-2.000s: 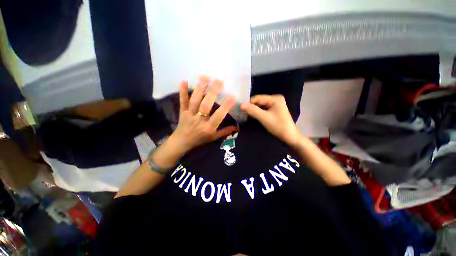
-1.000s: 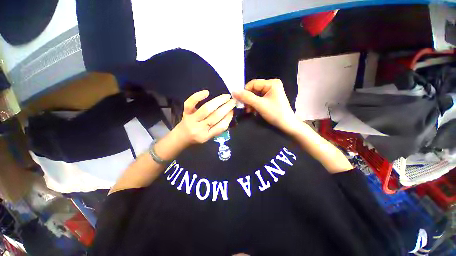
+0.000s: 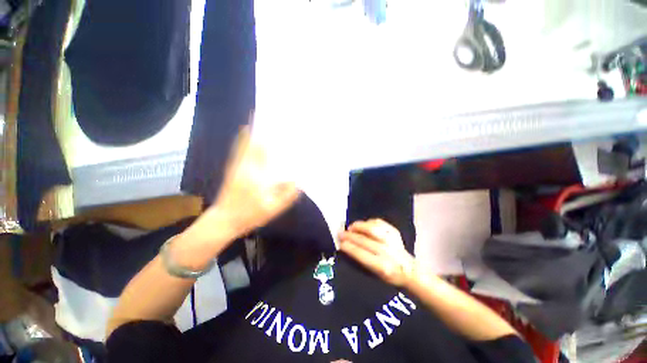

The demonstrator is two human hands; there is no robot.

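A white pocket piece (image 3: 305,135) lies over the table's front edge and hangs toward me, washed out against the white table. A rounded dark piece (image 3: 308,216) shows its curved edge beside the white cloth's lower end. A dark panel (image 3: 221,92) lies along the white cloth's left side. My right hand (image 3: 376,248) pinches the lower corner of the white cloth. My left hand (image 3: 252,181) is blurred, raised at the cloth's left side with fingers apart. I cannot see it holding anything.
Scissors (image 3: 480,46) lie on the table at the upper right. A stack of cut pieces (image 3: 131,71) sits at the upper left. The grey ruler strip (image 3: 496,131) runs along the table edge. Grey cloth (image 3: 539,266) lies at the right on a red basket (image 3: 543,347).
My left hand has let go near the right hand and moved up and left, opening. My right hand still pinches the cloth corner. The view has shifted, bringing the scissors into sight.
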